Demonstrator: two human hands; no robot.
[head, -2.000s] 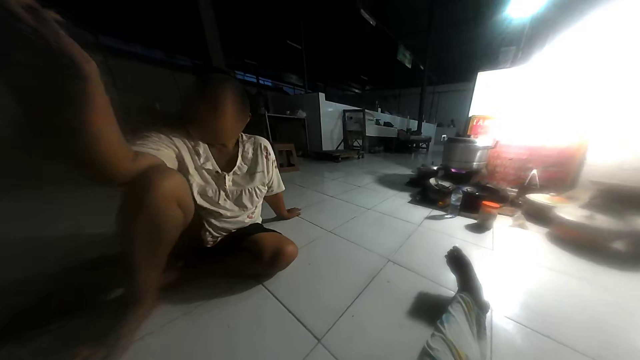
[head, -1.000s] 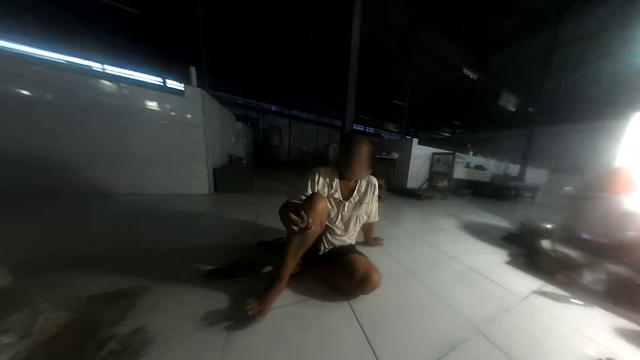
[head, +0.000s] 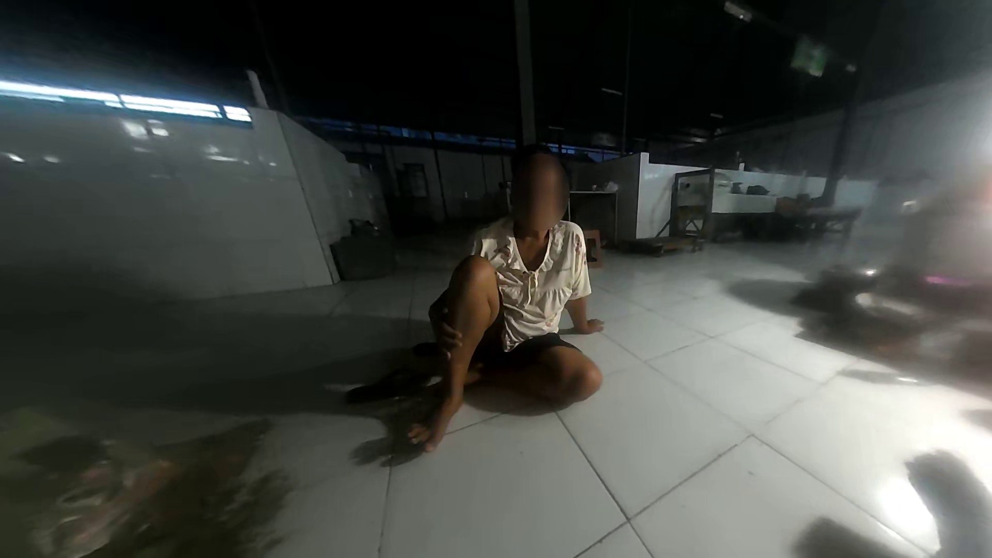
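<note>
Neither my left hand nor my right hand shows in the head view. A person (head: 535, 287) in a light short-sleeved top and dark shorts sits on the white tiled floor (head: 504, 488), facing me. One of that person's knees is raised, with a hand (head: 448, 333) at that shin. The other hand (head: 590, 326) rests on the floor. A dark sandal-like thing (head: 391, 384) lies beside the person. At the lower right edge, a dark blurred foot-like shape (head: 949, 488) appears.
A low tiled wall (head: 155, 209) runs along the left, with a dark container (head: 363, 252) at its end. Blurred leafy matter and plastic (head: 101, 496) lie lower left. Blurred cookware (head: 876, 310) stands at right. A wooden frame (head: 692, 205) is behind.
The view has swung left since the first frame. The seated person's raised arm has come down, and that hand is now at the shin.
</note>
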